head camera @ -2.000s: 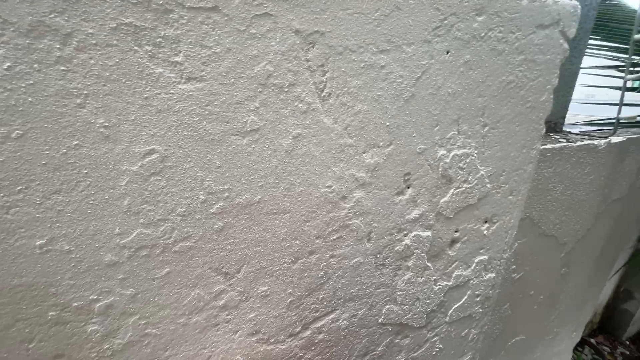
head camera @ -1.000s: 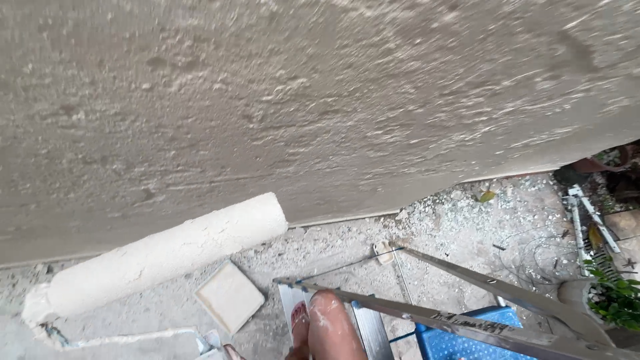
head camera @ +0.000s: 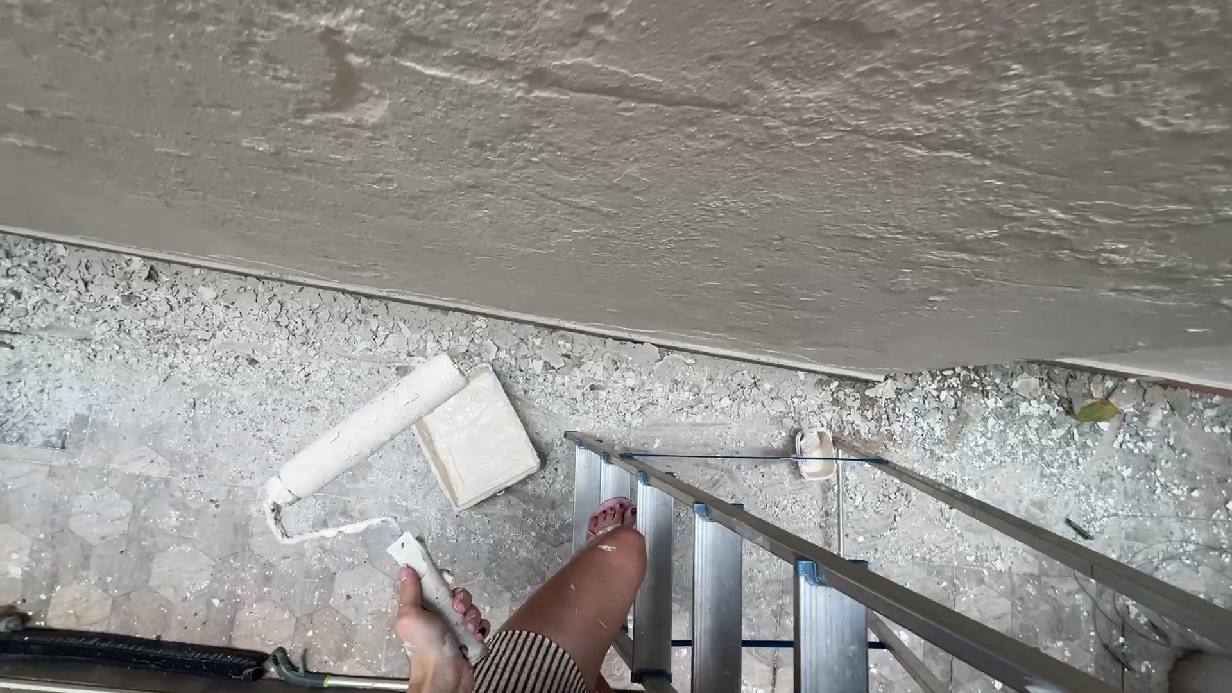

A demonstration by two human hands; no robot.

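My left hand [head camera: 435,626], low in the view, is closed around the white handle of a paint roller [head camera: 371,423]. The roller's bent frame and sleeve are coated with white paint, and the sleeve overlaps the upper left edge of a paint tray [head camera: 486,448] holding white paint on the floor. Above spreads a painted wall [head camera: 616,183] with a rough, peeling surface. My right hand is out of view. My leg, specked with paint, and a sandaled foot are at an aluminum stepladder [head camera: 717,577].
Paint flakes litter the tiled floor [head camera: 173,539] along the wall's base. The ladder's rails stretch to the lower right. A small white container [head camera: 815,454] stands by the ladder. A black tube-like object [head camera: 135,654] lies at the lower left. Thin wires lie at the right.
The view has swung from the wall down to the floor and ladder. The roller, nearer the wall's base one second ago, is now lower in view beside the tray, with the hand on its handle visible.
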